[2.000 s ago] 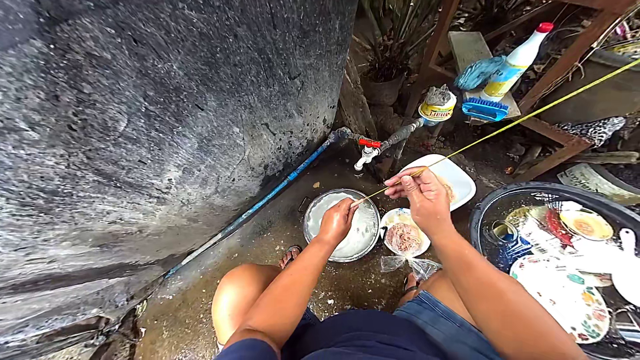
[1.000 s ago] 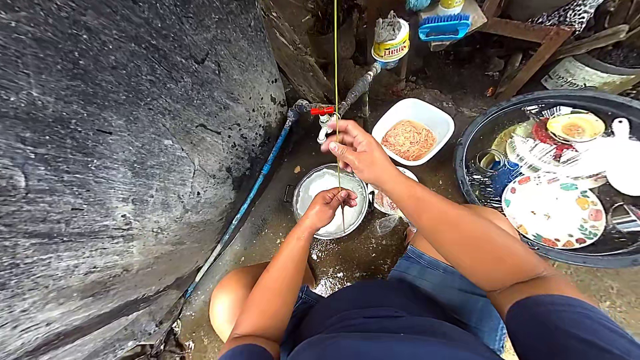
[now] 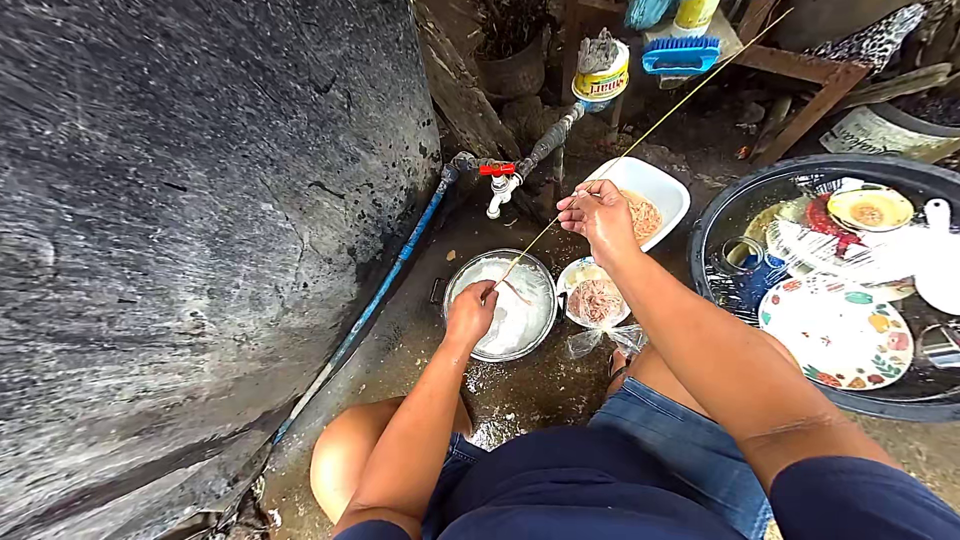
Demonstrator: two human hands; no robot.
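My right hand [image 3: 600,217] pinches a long thin yellowish stick [image 3: 652,133], which runs from the lower left to the upper right. At its lower end, over the metal pot [image 3: 517,330], my left hand [image 3: 471,311] holds the stick and a thin pinkish strand [image 3: 517,292]. Whitish liquid or paste fills the pot. Just right of it sits a small bowl with a clear plastic bag [image 3: 598,300] of pinkish strands. Behind my right hand, a white basin [image 3: 667,180] contains orange-pink strands [image 3: 643,217], partly hidden.
A red-handled tap [image 3: 498,171] stands above the pot, joined to a blue pipe [image 3: 390,274] along the dark wall. To the right, a large black tub [image 3: 701,247] holds plates and other dishes. A blue brush [image 3: 681,55] lies on a wooden stand, near a yellow-labelled container [image 3: 601,81].
The stick pointed nearly straight up one second ago and now slants to the upper right. My hands have moved farther apart, both still on it.
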